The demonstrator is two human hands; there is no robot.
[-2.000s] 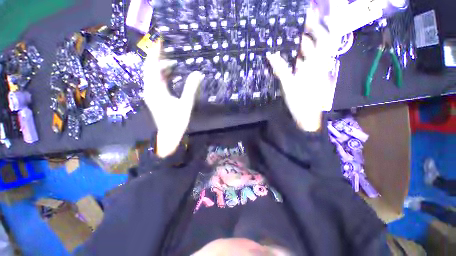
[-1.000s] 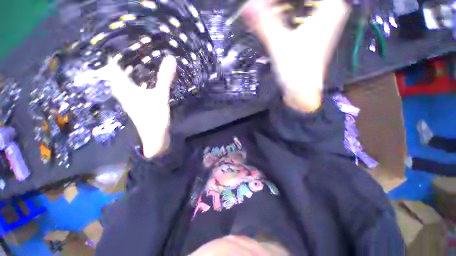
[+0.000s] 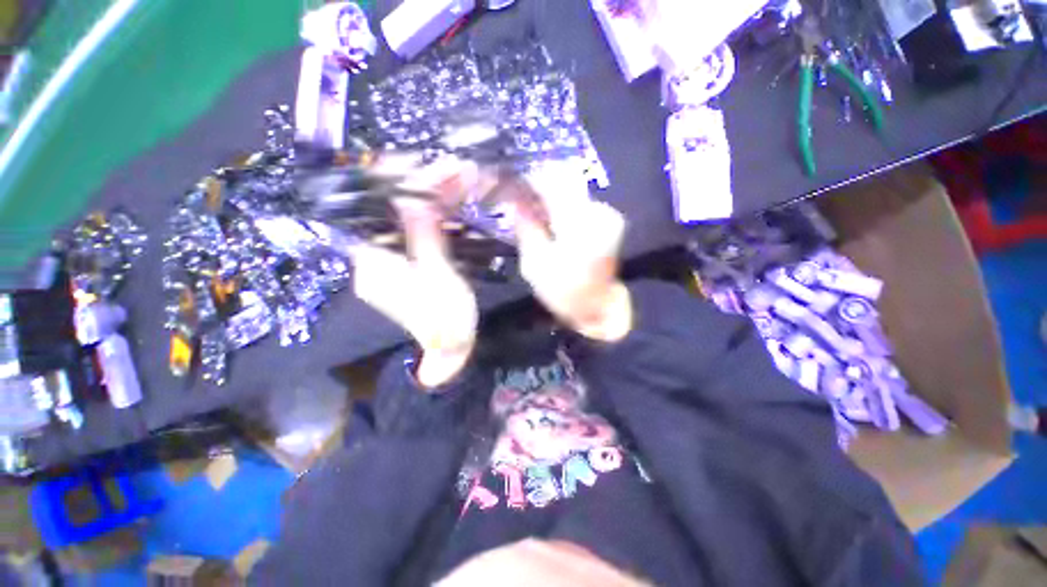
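Note:
My left hand (image 3: 419, 292) and my right hand (image 3: 568, 252) are close together over the bench, in front of my chest. Both are blurred. Between and beyond their fingers is a blurred dark bundle that looks like PCB panels (image 3: 356, 189); the fingers seem closed on it, its exact shape is unclear. Behind the hands a layer of dotted PCB panels (image 3: 528, 101) lies flat on the bench. A heap of loose PCBs (image 3: 258, 258) with small orange parts lies to the left of my hands.
Lilac handheld devices stand or lie at the back left (image 3: 323, 98) and right of the panels (image 3: 698, 166). Green-handled cutters (image 3: 807, 115) lie at the right. A carton (image 3: 936, 333) with lilac plastic housings (image 3: 821, 327) is below the right bench edge. A green surface (image 3: 149, 92) is at the far left.
My hands were apart over wide dotted panels; now they are close together around a smaller blurred bundle. The panels between them have moved or been gathered, and my view has shifted.

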